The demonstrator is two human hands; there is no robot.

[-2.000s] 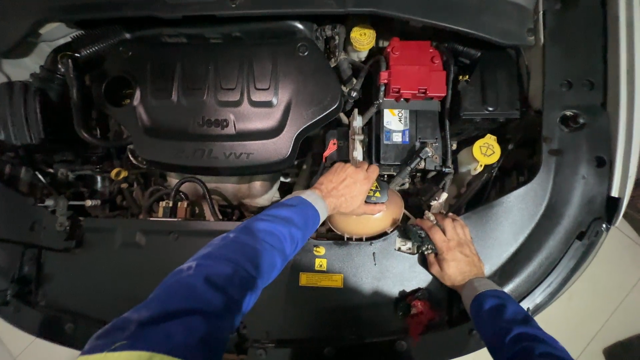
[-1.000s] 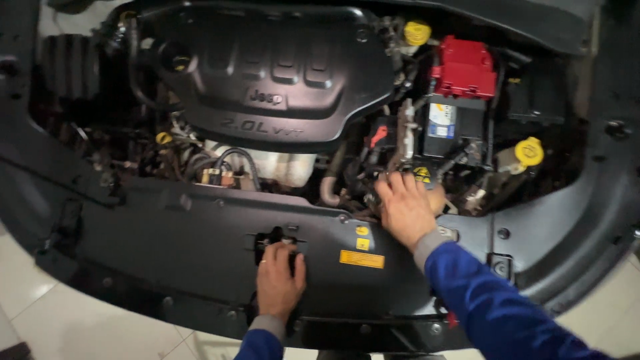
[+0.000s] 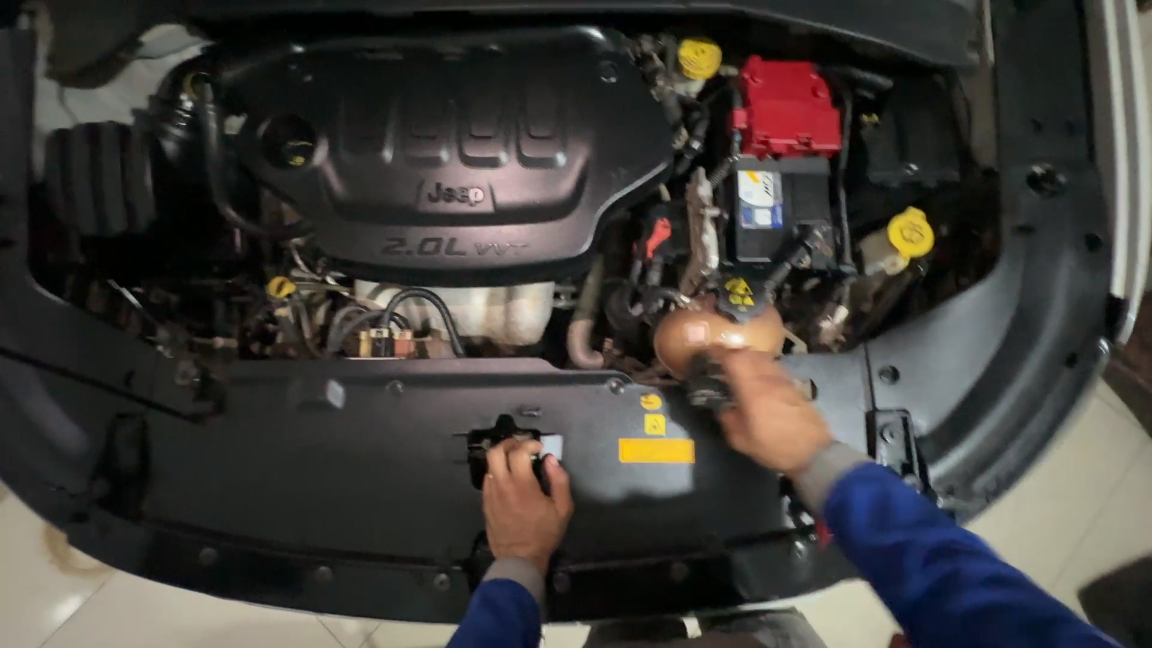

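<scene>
My left hand (image 3: 526, 499) reaches over the hood latch (image 3: 490, 441) in the black front panel, its fingers curled and partly hiding it. Something dark shows between thumb and fingers; whether it is held is unclear. My right hand (image 3: 774, 409) grips a small dark object (image 3: 709, 382), blurred, in front of the brown coolant reservoir (image 3: 715, 333). The reservoir's black cap (image 3: 740, 295) with yellow markings is seated on top, just above this hand.
A Jeep engine cover (image 3: 450, 144) fills the upper left. Right of it stand the battery (image 3: 760, 211), a red terminal cover (image 3: 790, 108) and a yellow washer cap (image 3: 911, 232). A hose (image 3: 585, 315) runs left of the reservoir. The front panel (image 3: 360, 459) bears yellow labels.
My left hand has gone from the reservoir cap to the hood latch. My right hand, over the cap one second ago, is now lower, with the dark object visible in it.
</scene>
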